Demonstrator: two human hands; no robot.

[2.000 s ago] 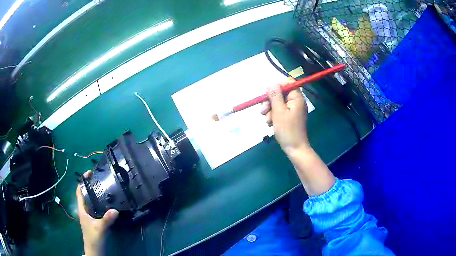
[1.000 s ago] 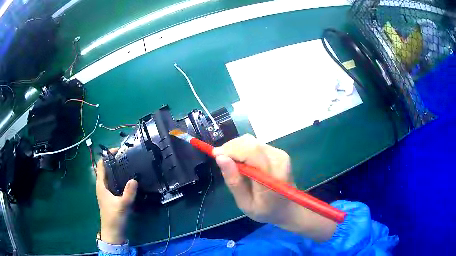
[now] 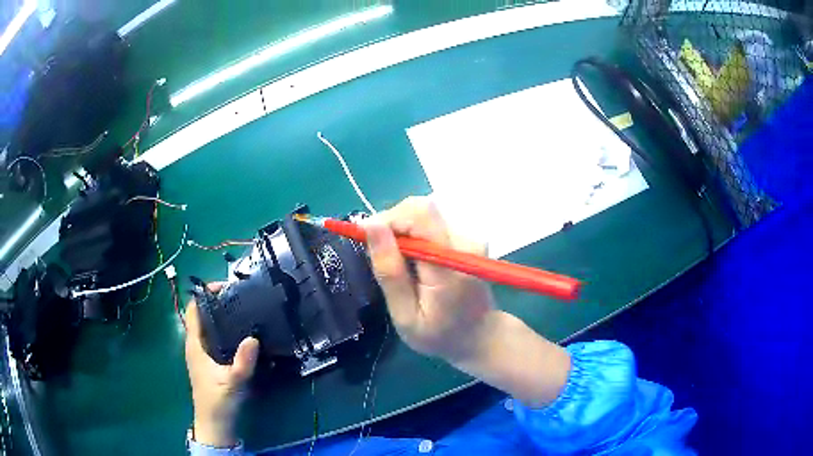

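The black unit (image 3: 241, 307) lies on the green bench with its ribbed left section towards my left hand. My left hand (image 3: 218, 365) grips its left end, thumb on the near side. My right hand (image 3: 432, 280) holds the red-handled paintbrush (image 3: 499, 267) like a pen. The bristles (image 3: 303, 218) are at the far edge of the unit's middle, by the black cross plate. A speckled shiny area (image 3: 331, 267) shows on the middle section. My right hand hides the unit's right end barrel. A white lead (image 3: 343, 166) rises beyond the unit.
White paper (image 3: 517, 160) with pale scraps lies on the green bench (image 3: 267, 174), right of centre. A black cable (image 3: 637, 98) loops beside it. A wire-mesh basket (image 3: 713, 134) with yellow items stands far right. Similar black units (image 3: 116, 214) with wires lie left. A pale rail (image 3: 312, 80) runs behind.
The brush came from over the paper onto the unit, then its tip moved to the middle section's far edge. The right hand now covers the barrel. The left hand keeps its grip.
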